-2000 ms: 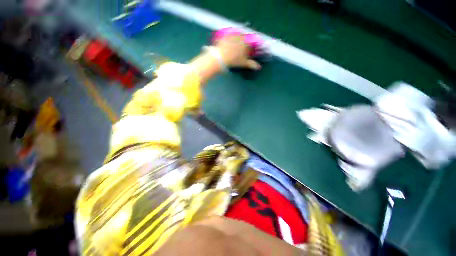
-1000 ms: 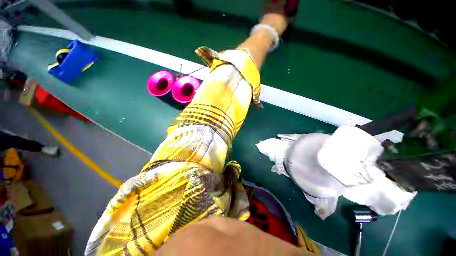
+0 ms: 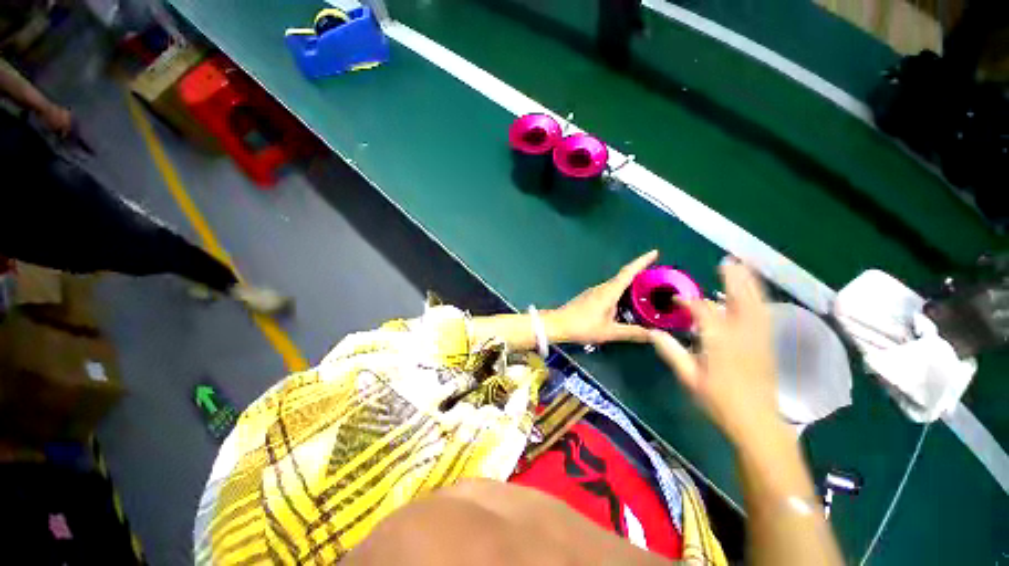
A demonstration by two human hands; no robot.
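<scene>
A housing with a shiny magenta end ring [image 3: 667, 296] stands upright on the green bench in front of me, ring facing up. My left hand [image 3: 603, 312] holds it from the left, thumb and fingers around its side. My right hand [image 3: 730, 343] is at its right side, fingers at the rim; whether it grips is unclear. Two more magenta-ended housings [image 3: 536, 134] [image 3: 581, 157] stand side by side farther back on the bench, with thin wires beside them. The pale round disc [image 3: 811, 365] lies right of my right hand, partly hidden by it.
White cloth padding [image 3: 902, 337] is below the blurred dark press [image 3: 974, 315] at right. A chrome-headed tool [image 3: 843, 482] lies nearer. A blue tape dispenser [image 3: 337, 42] sits at the bench's far left. A red bin [image 3: 238, 122] and a person's leg [image 3: 122, 227] are left of the bench.
My left hand has come back from the far side of the bench and is now at a magenta-ended housing in front of me. My right hand has come into view beside it.
</scene>
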